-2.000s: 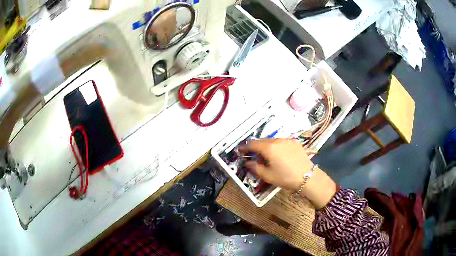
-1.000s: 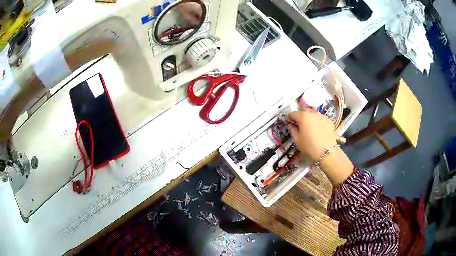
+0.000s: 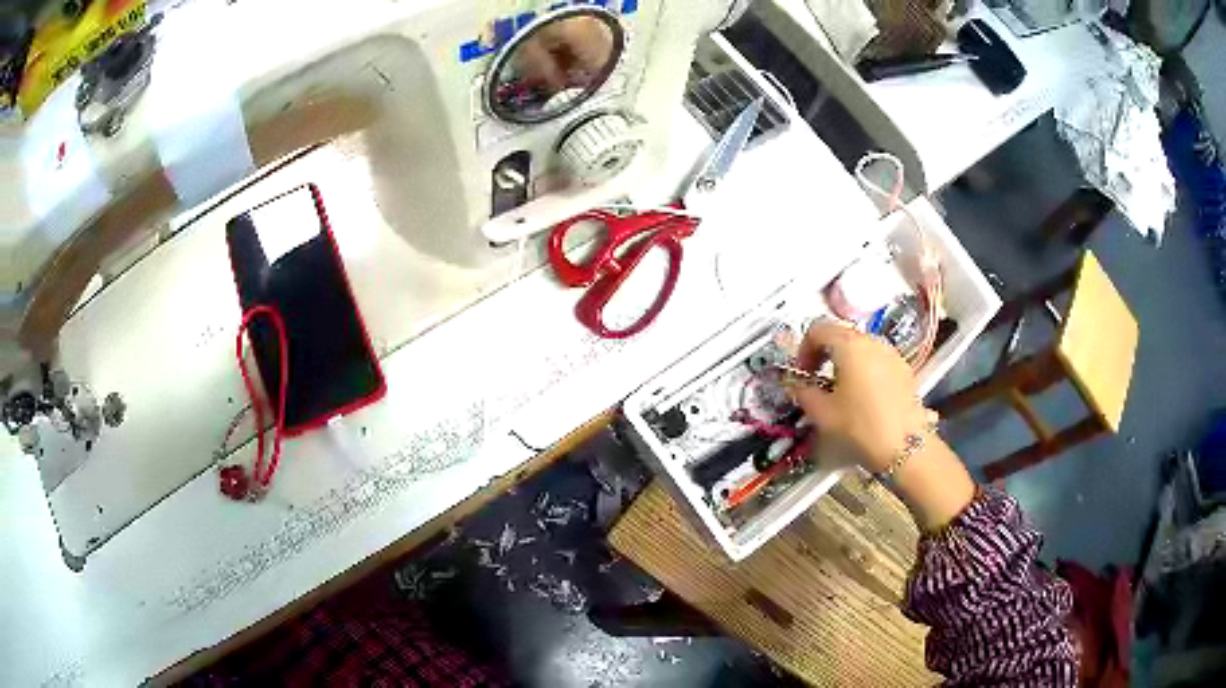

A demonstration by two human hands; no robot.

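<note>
The white accessory tray lies at the table's right end, full of small items. My right hand is in over the middle of the tray, fingers bent and fingertips down among the small parts. Whether the fingertips grip something is too small and blurred to tell. A red-handled slim tool and dark tools lie in the tray's near part. A pink and white round item and beige-pink cord loops lie at its far end. My left hand is out of the picture.
Red-handled scissors and a black smartphone with a red cord lie left of the tray. The cream sewing machine stands behind. A slatted wooden stool is below the tray, and another stool is at right. Scraps litter the floor.
My right hand has moved from the tray's near end towards its middle, uncovering the red-handled tool and dark tools. The whole view has shifted, so the table things appear further right.
</note>
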